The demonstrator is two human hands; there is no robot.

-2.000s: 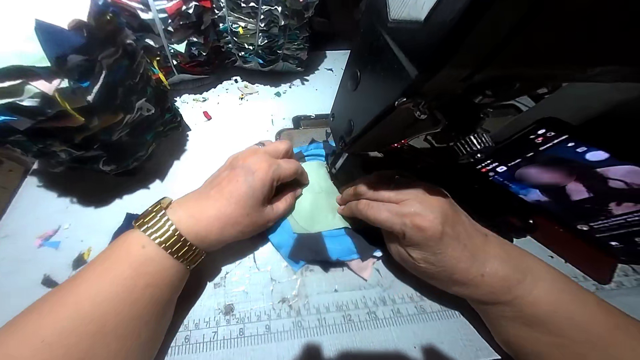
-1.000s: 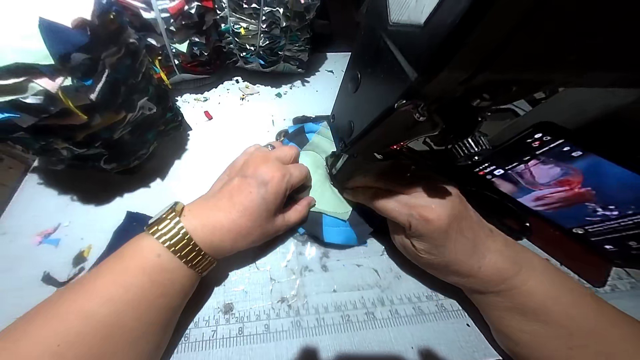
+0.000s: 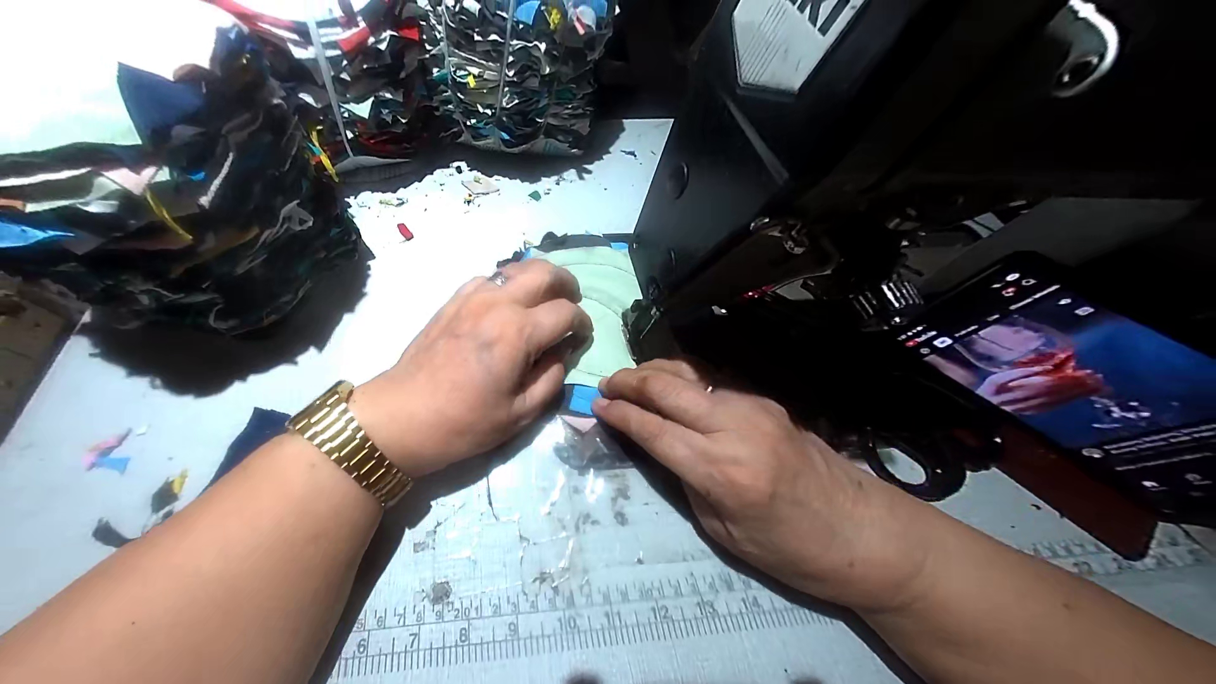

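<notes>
A round pad of pale green fabric [image 3: 600, 302], with blue and dark cloth at its edge, lies flat beneath the needle area of a black sewing machine [image 3: 731, 180]. Curved stitch lines show on the green cloth. My left hand [image 3: 484, 356] rests on the pad's left side with fingers curled, a gold watch at the wrist. My right hand [image 3: 722, 437] presses the pad's near right edge with its fingertips, close to the presser foot [image 3: 643, 321]. The needle itself is hidden.
Tied stacks of fabric pieces [image 3: 180, 209] [image 3: 518, 76] stand at the left and back. A lit smartphone [image 3: 1073, 370] leans at the right. Lint and scraps [image 3: 437, 195] litter the table, and a printed ruler [image 3: 570, 622] runs along its near part.
The pad has turned under the machine, so more green now shows at its far side and less blue at the near side. Both hands remain beside it.
</notes>
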